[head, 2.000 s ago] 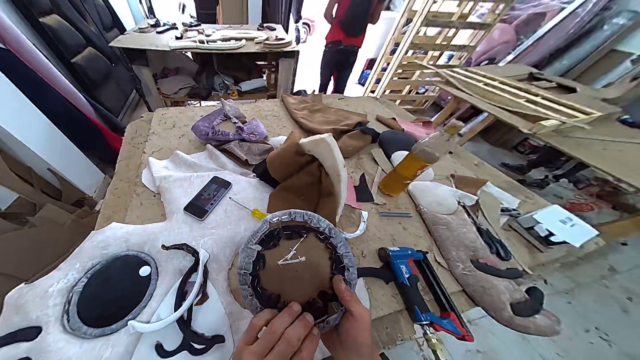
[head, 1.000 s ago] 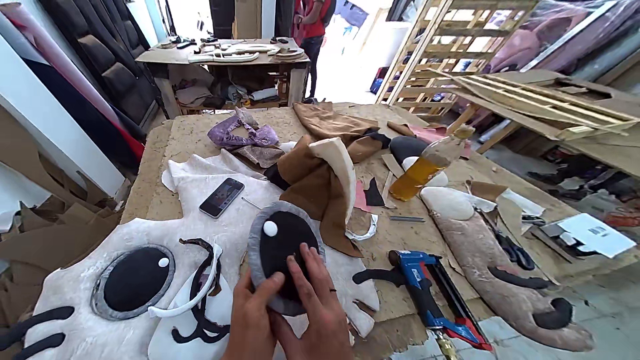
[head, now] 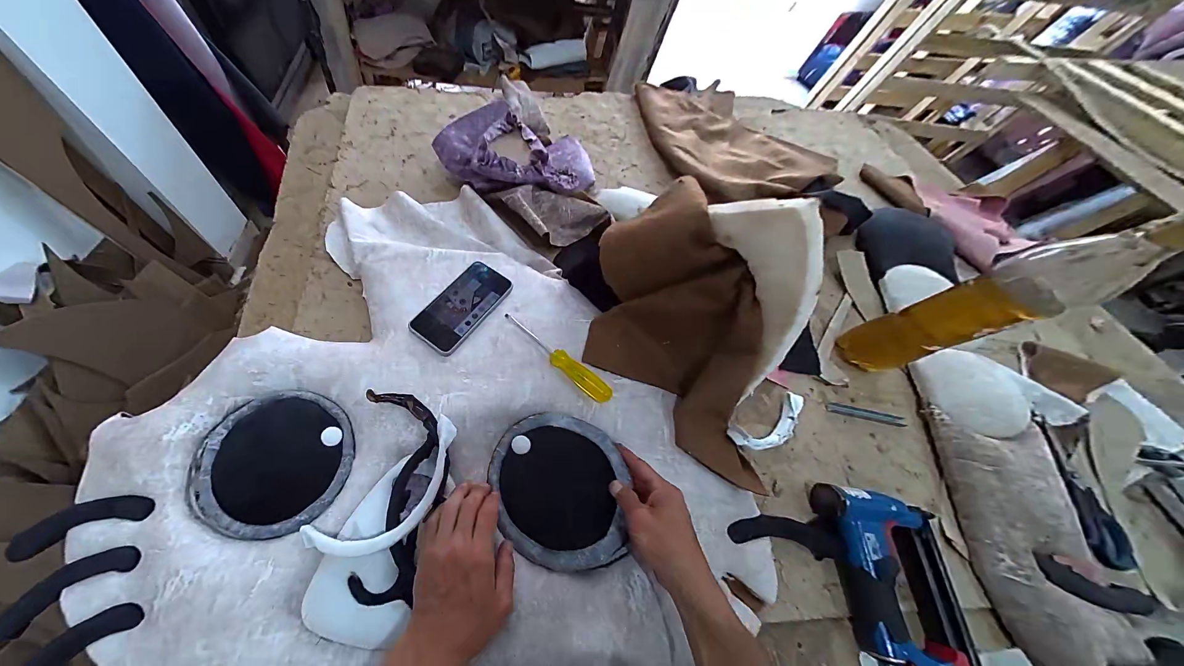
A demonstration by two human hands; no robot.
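A padded oval eye piece (head: 558,490), black with a grey rim and a small white dot, lies on a light plush face panel (head: 573,610). My right hand (head: 661,518) grips its right rim between thumb and fingers. Flat beside its left edge rests my left hand (head: 462,564), fingers together, near the white and black mouth pieces (head: 407,499). A matching eye piece (head: 276,465) sits at the left of the panel. Above are a phone (head: 461,308) and a yellow-handled screwdriver (head: 580,375).
A blue and black pneumatic stapler (head: 879,564) lies at the right. Beyond it is a plush padded piece (head: 1017,518). A bottle of amber liquid (head: 934,324) stands further back, by folded brown fabric (head: 684,296). Purple fabric (head: 509,153) lies at the back.
The eye piece was turned from its stapled-looking underside to its black face, and now lies lower on the panel. My left hand has come off it to the panel at its left. The view has moved closer.
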